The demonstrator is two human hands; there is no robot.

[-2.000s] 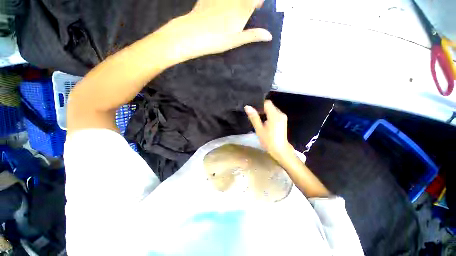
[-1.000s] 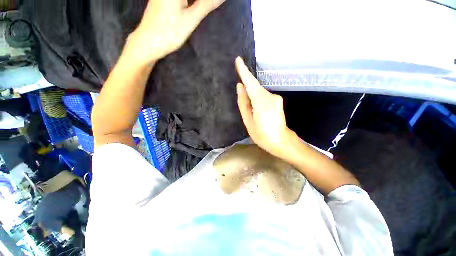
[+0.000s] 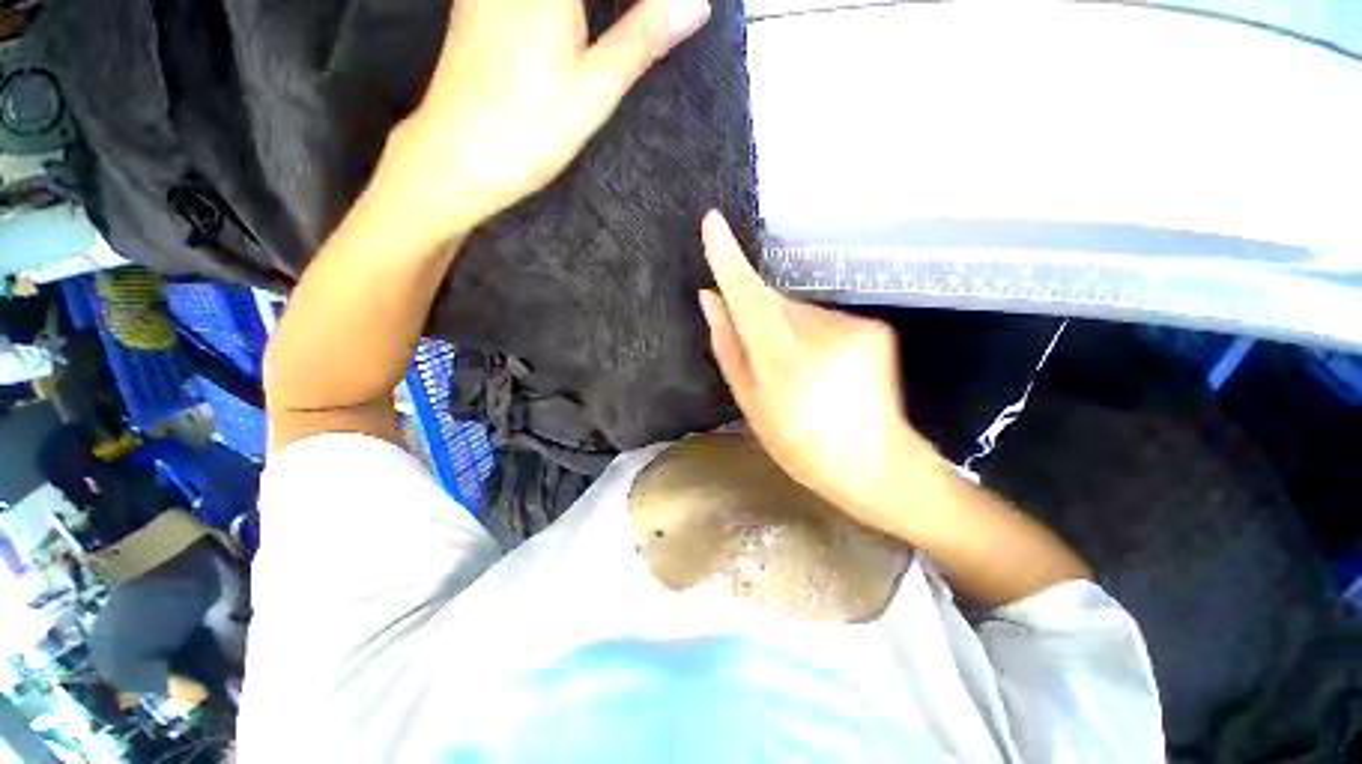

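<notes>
A large dark cloth panel (image 3: pixel 635 254) covers the left part of the white table and hangs over its front edge towards my lap. My left hand (image 3: pixel 515 105) lies palm down on it at the top, thumb spread; its other fingertips are cut off by the picture's top edge. My right hand (image 3: pixel 814 373) is at the cloth's straight right edge, below the left hand. Two of its digits lie apart on the cloth; its other fingers are hidden, so whether it grips the edge cannot be told. The needle area is out of view.
The white table (image 3: pixel 1031 135) has a ruler strip (image 3: pixel 956 276) along its front edge. A blue lattice basket (image 3: pixel 453 426) and crumpled dark cloth (image 3: pixel 523 433) are below left. More dark cloth (image 3: pixel 1180 552) lies at the lower right. A person (image 3: pixel 165 627) is at the far left.
The view has shifted; the scissors have left the picture. My right hand has moved up along the cloth edge since two seconds ago. Against the last second, both hands are nearly unchanged.
</notes>
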